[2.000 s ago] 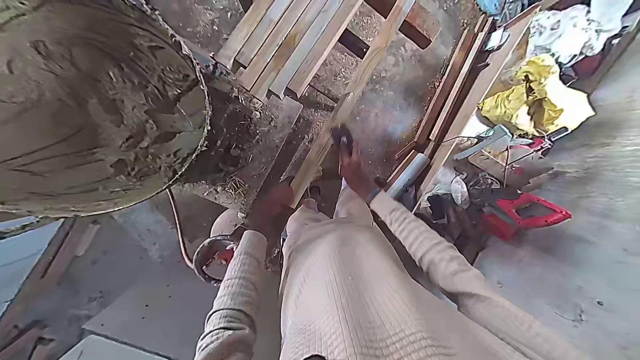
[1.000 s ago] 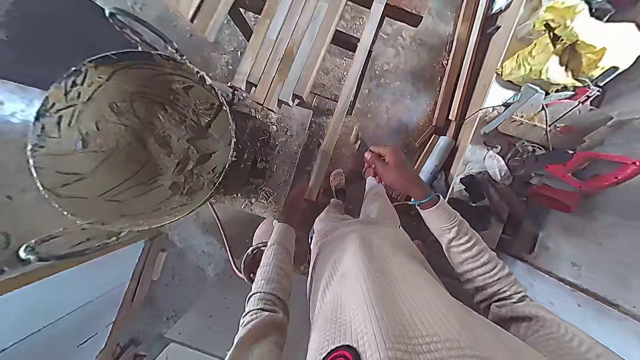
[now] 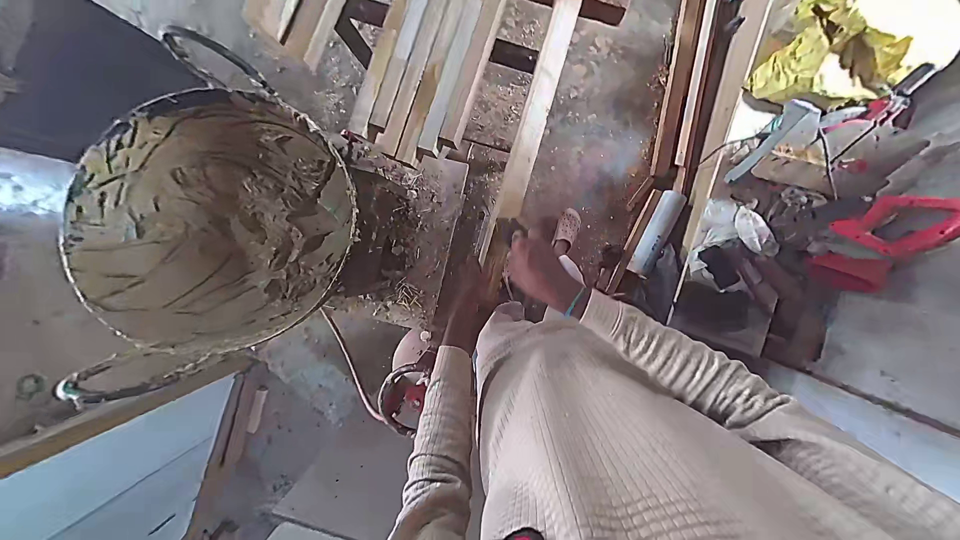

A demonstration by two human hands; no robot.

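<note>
A long pale wooden strip runs from the top centre down to a spot between my hands. My right hand, with a blue band at its wrist, is curled beside the strip's near end, by a small dark object that I cannot name. My left hand is blurred and in shadow to the left of that end, over a dark ledge; its fingers are hard to make out. Several wooden slats lie side by side beyond my hands.
A large round tub of mud-like material with loop handles stands at left. At right are wooden boards, a pale cylinder, a red frame-like tool part and a crumpled yellow sheet. A red-centred wheel sits by my left forearm.
My right hand was farther along the strip two seconds ago, then held apart from it to the right; now it is beside the near end. The view has shifted.
</note>
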